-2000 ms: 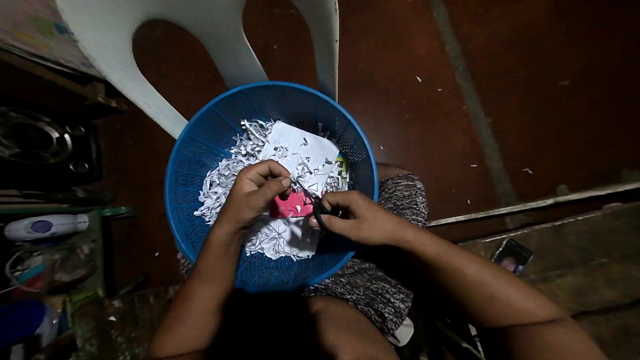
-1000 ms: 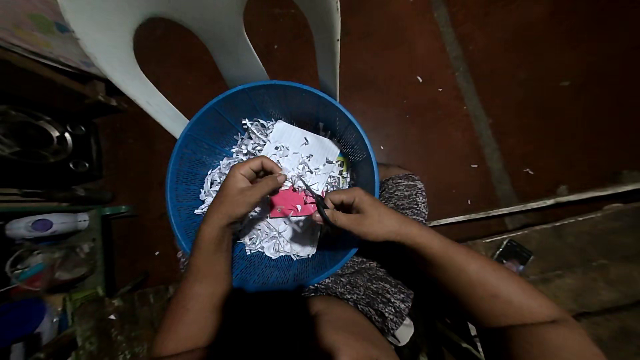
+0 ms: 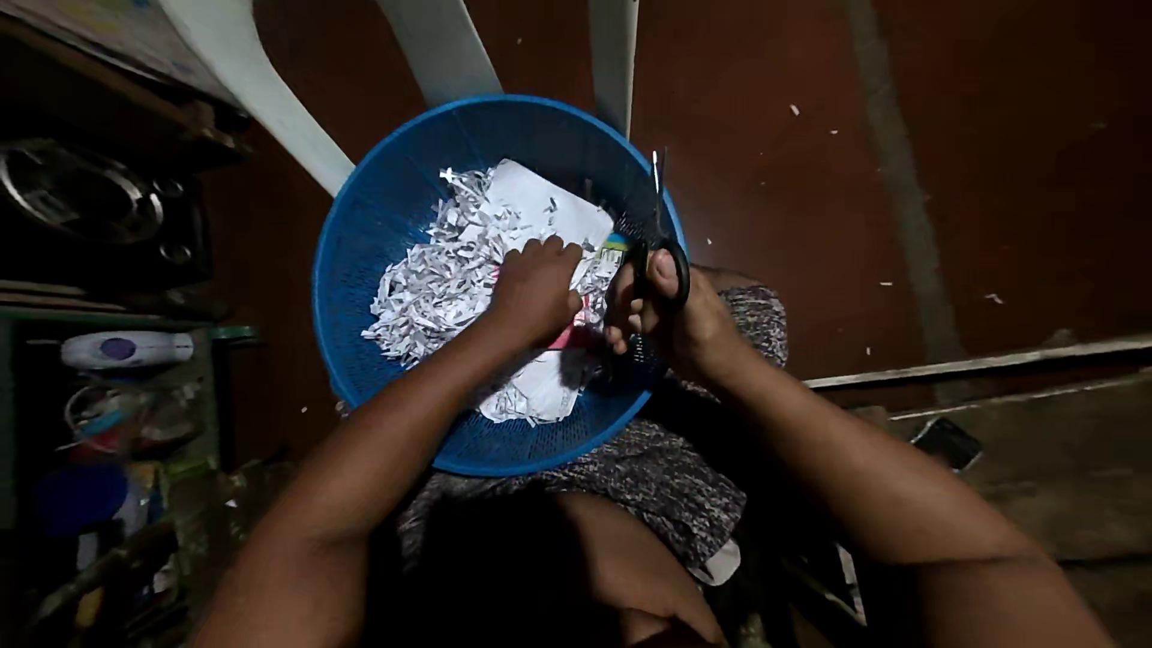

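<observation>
A blue plastic mesh basket (image 3: 540,459) rests at my lap and holds a heap of shredded white paper (image 3: 432,288), larger white sheets (image 3: 540,202) and a pink-red piece (image 3: 571,337). My left hand (image 3: 538,292) is palm down over the paper, fingers bent and touching the pile; whether anything is under them is hidden. Over the basket's right side, my right hand (image 3: 670,310) has its thumb and fingers at the black handles of a pair of scissors (image 3: 660,234). The blades point up and away from me, slightly parted.
A white plastic chair (image 3: 450,54) stands beyond the basket. At the left are a gas stove (image 3: 81,193) and a shelf with a white bottle-like object (image 3: 128,349). A dark phone-like object (image 3: 947,445) lies at the right. Paper scraps dot the red floor.
My left hand has come down onto the paper from beside the scissors. My right hand has drawn away to the right, and the scissors now point upward.
</observation>
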